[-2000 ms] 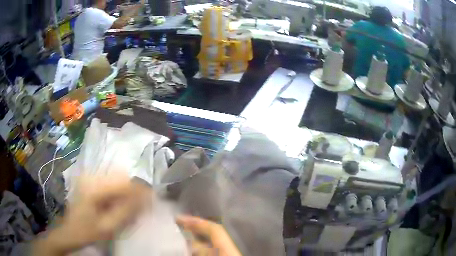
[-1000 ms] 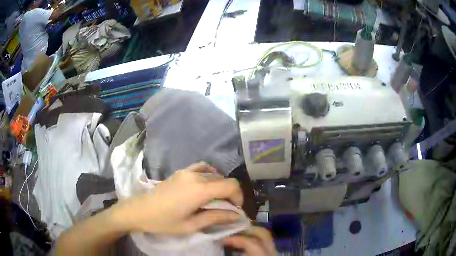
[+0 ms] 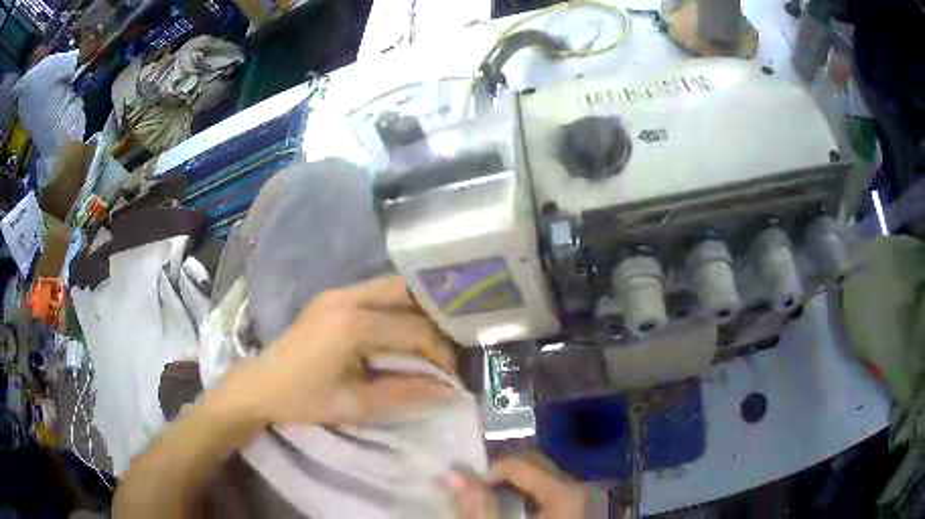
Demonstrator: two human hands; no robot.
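Note:
The overlock machine (image 3: 700, 152) stands right of centre, with its stickered front cover (image 3: 472, 289) over the sewing area. My left hand (image 3: 345, 355) holds pale cloth (image 3: 355, 456) just left of the shiny metal plate (image 3: 507, 395). My right hand (image 3: 527, 487) pinches the lower right edge of the same cloth near the bottom edge of the picture and is partly cut off. A grey panel (image 3: 309, 243) lies behind my left hand, touching the machine's left side. Where the cloth meets the presser foot is hidden.
Off-white cloth (image 3: 137, 335) and dark brown cloth (image 3: 142, 238) lie at the left. Striped cloth (image 3: 243, 182) is behind them. A blue plate (image 3: 669, 426) is right of the work. Olive-green cloth (image 3: 893, 314) hangs at the right. A person (image 3: 51, 112) is at the far upper left.
The view has moved closer to the machine. From handling the cloth left of the machine, both hands have come to the metal plate with the pale cloth's edge beside it.

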